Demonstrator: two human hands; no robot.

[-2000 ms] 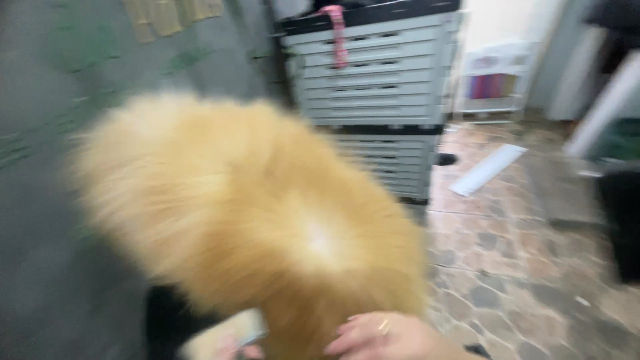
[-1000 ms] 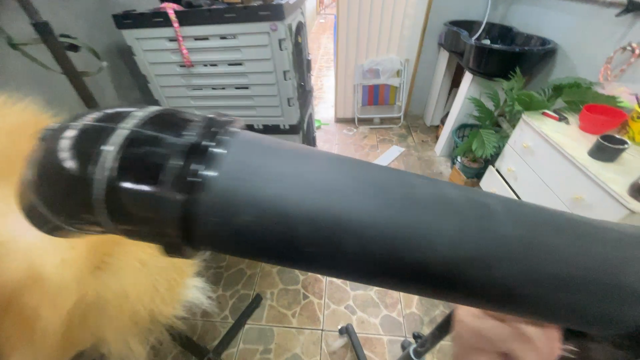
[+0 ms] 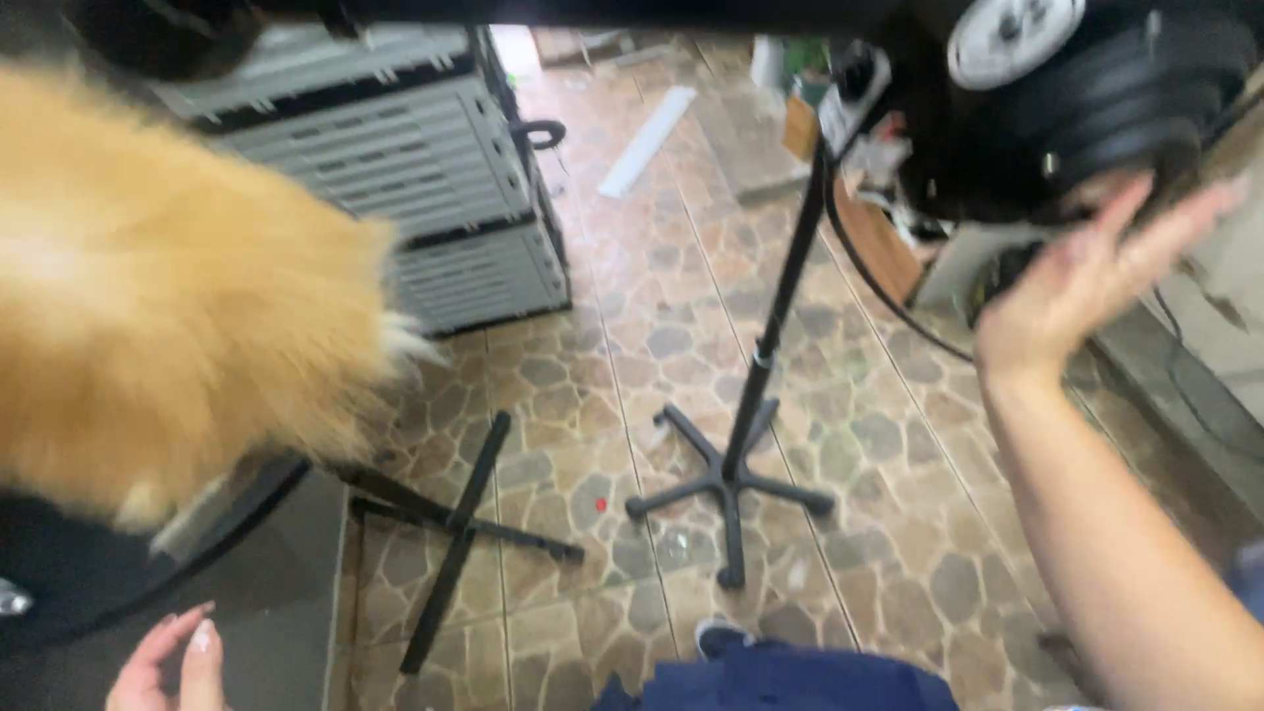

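Observation:
A fluffy orange-coated animal (image 3: 188, 296), likely a dog, stands on a dark round-edged table (image 3: 237, 533) at the left; its head is not in view. Below it, my left hand (image 3: 168, 662) is partly in view near the table, fingers apart and holding nothing visible. At the upper right my right hand (image 3: 1096, 257) is raised with spread fingers against the underside of the black stand dryer's body (image 3: 1066, 128). The dryer sits atop a black pole (image 3: 790, 286), and its dark tube crosses the top edge of the view.
Stacked grey slatted crates (image 3: 395, 168) stand behind the animal. The pole's wheeled star base (image 3: 729, 484) and crossed black table legs (image 3: 459, 523) rest on the stone-pattern floor (image 3: 671, 346). A white strip (image 3: 647, 143) lies farther back. A black cable (image 3: 889, 301) hangs at the right.
The view has swung down toward the floor. The dryer tube, across the middle a second ago, is now at the top. My right hand, on the fur or near it two seconds ago, is now at the dryer.

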